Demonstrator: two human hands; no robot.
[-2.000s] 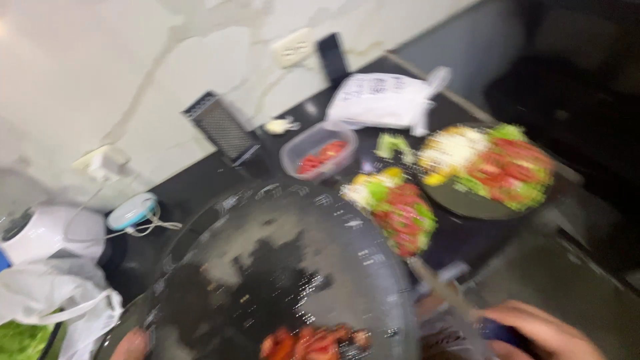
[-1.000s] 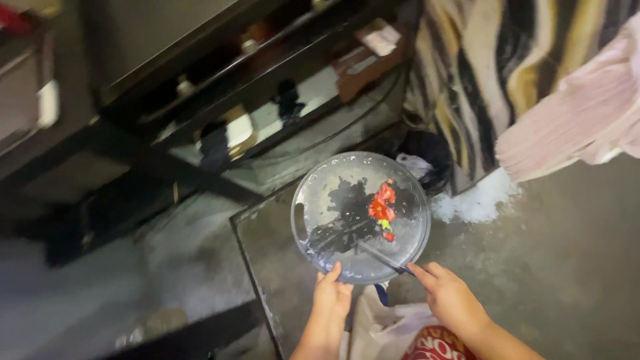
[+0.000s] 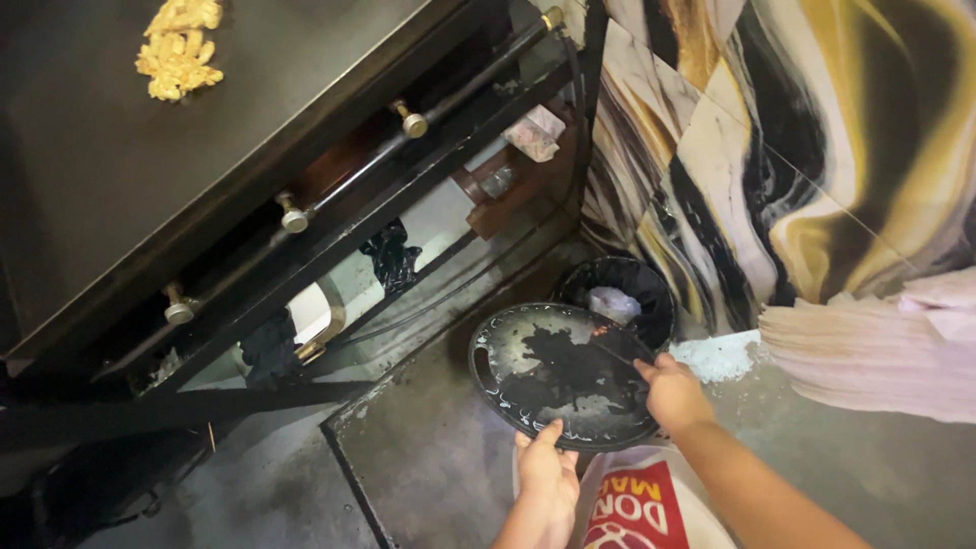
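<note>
A round dark cutting board (image 3: 564,374) with a handle slot is tilted beside and partly over a black-lined trash bin (image 3: 656,313). My left hand (image 3: 547,465) grips its near rim, thumb on top. My right hand (image 3: 675,393), at the board's right edge, is closed on a knife, whose thin dark blade (image 3: 614,351) lies over the board; its handle is hidden in the hand. A few small red bits (image 3: 601,331) are near the board's far edge. In the bin is a crumpled whitish plastic bag (image 3: 614,303).
At upper left stands a griddle (image 3: 229,99) with cooked yellowish food (image 3: 181,49) and metal gas knobs (image 3: 294,219). A marble-patterned wall (image 3: 823,152) rises behind the bin. Pale pink cloth (image 3: 869,358) hangs at right. An apron with a red print (image 3: 629,503) is below the board.
The red food pieces seen on the board a second ago are mostly gone from it. The board is now tilted by the bin. The view has swung from the counter to the floor.
</note>
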